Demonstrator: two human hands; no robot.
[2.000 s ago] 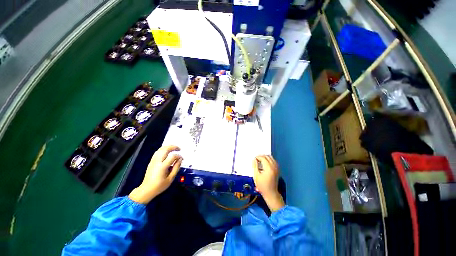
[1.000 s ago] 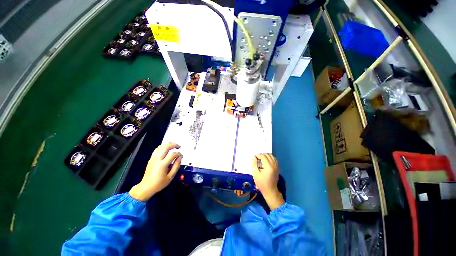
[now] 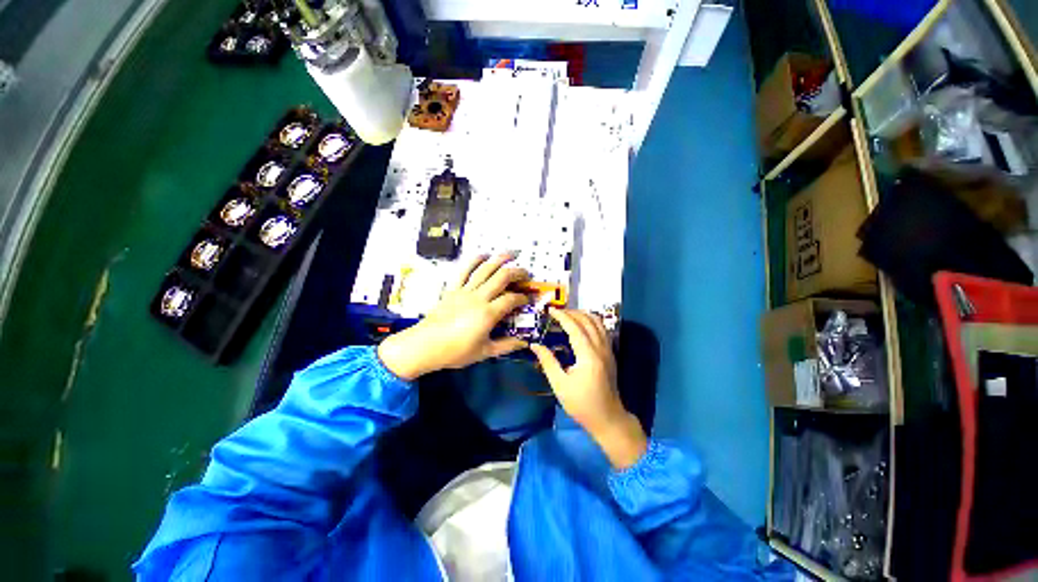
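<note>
A round silver unit (image 3: 530,321) lies at the orange fixture (image 3: 551,291) at the front edge of the white base plate (image 3: 586,239). My left hand (image 3: 464,318) is on its left, fingertips on the unit and fixture. My right hand (image 3: 583,366) is on its right, thumb and fingertips at the unit's edge. The fingers hide part of the unit; whether it is seated or lifted cannot be told. The white press head (image 3: 362,97) hangs at the upper left.
A black block (image 3: 444,216) and a brown block (image 3: 435,106) stand on the plate. A black compartment tray (image 3: 245,271) with silver rounds lies left on the green surface, another behind it (image 3: 242,43). Shelves with boxes (image 3: 822,233) stand right.
Both hands have left the base's front corners and come together at the unit. The orange fixture is now at the plate's front. The press head appears at the upper left; the view has shifted.
</note>
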